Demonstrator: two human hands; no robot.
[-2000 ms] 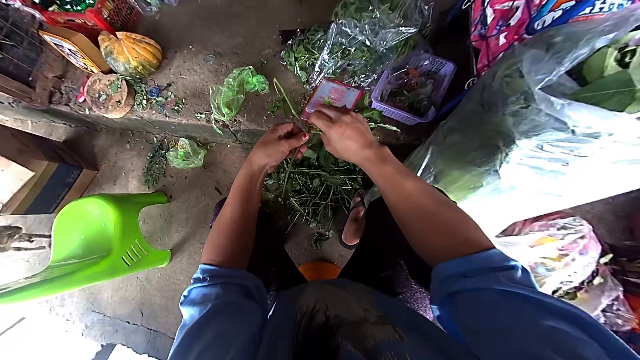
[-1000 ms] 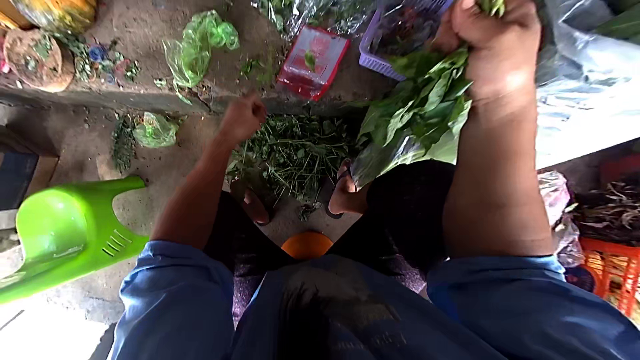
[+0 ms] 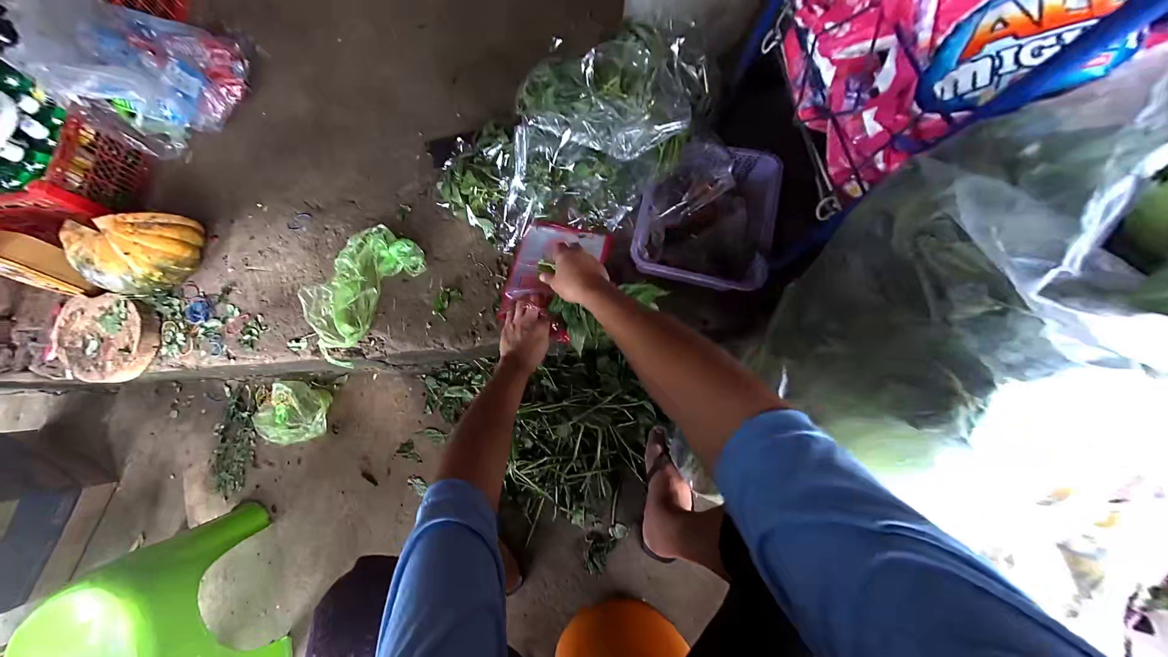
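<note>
My left hand (image 3: 526, 334) lies on the near end of a red-edged flat packet (image 3: 535, 258) on the ledge; whether its fingers grip the packet cannot be told. Over the packet's right side is my right hand (image 3: 577, 274), holding the stems of leafy greens (image 3: 584, 321) that hang below it. A heap of cut stems and leaves (image 3: 575, 429) lies on the floor beneath my forearms. Just beyond the packet, more greens sit under clear plastic wrap (image 3: 602, 109). The purple plastic basket (image 3: 771, 219) stands to the right of the packet.
On the ledge at left are a green plastic bag (image 3: 351, 292), a round wooden block (image 3: 102, 338) and a cut squash (image 3: 137, 251). A green plastic chair (image 3: 128, 593) stands lower left, an orange round object (image 3: 622, 630) near my feet. Large plastic bags (image 3: 894, 310) fill the right side.
My right hand, raised at the upper right with the leafy bunch a second ago, is now over the red-edged packet. My left hand has come onto the packet. The view has shifted.
</note>
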